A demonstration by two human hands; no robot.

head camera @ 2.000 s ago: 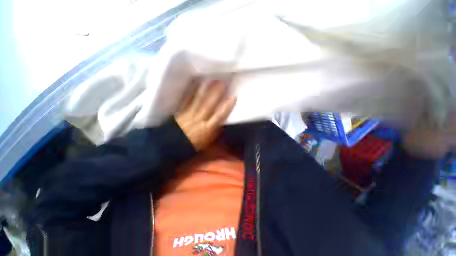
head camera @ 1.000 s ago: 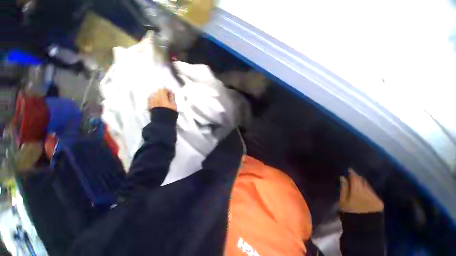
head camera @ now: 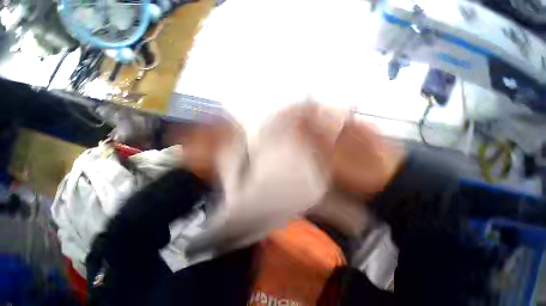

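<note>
A pale beige garment piece [head camera: 281,179] hangs between my hands in front of my chest, blurred by motion. Its upper part merges with the glare over the white table. My left hand [head camera: 206,146] is blurred at the cloth's left side and holds it. My right hand [head camera: 362,156] is blurred at its right side, with fingers on the cloth; the exact grip is hard to see. The lockstitch machine head [head camera: 443,45], white with a blue stripe, stands at the upper right.
A heap of white cloth [head camera: 96,194] lies low at the left. A light blue fan [head camera: 108,24] stands at the upper left. A small dark device with a cable [head camera: 438,85] and yellow-handled scissors [head camera: 496,160] lie on the table at right. A blue crate [head camera: 518,251] is at the lower right.
The view has turned back to the machine table. My left hand has left the white heap, and both hands are now together at a pale piece in front of my chest.
</note>
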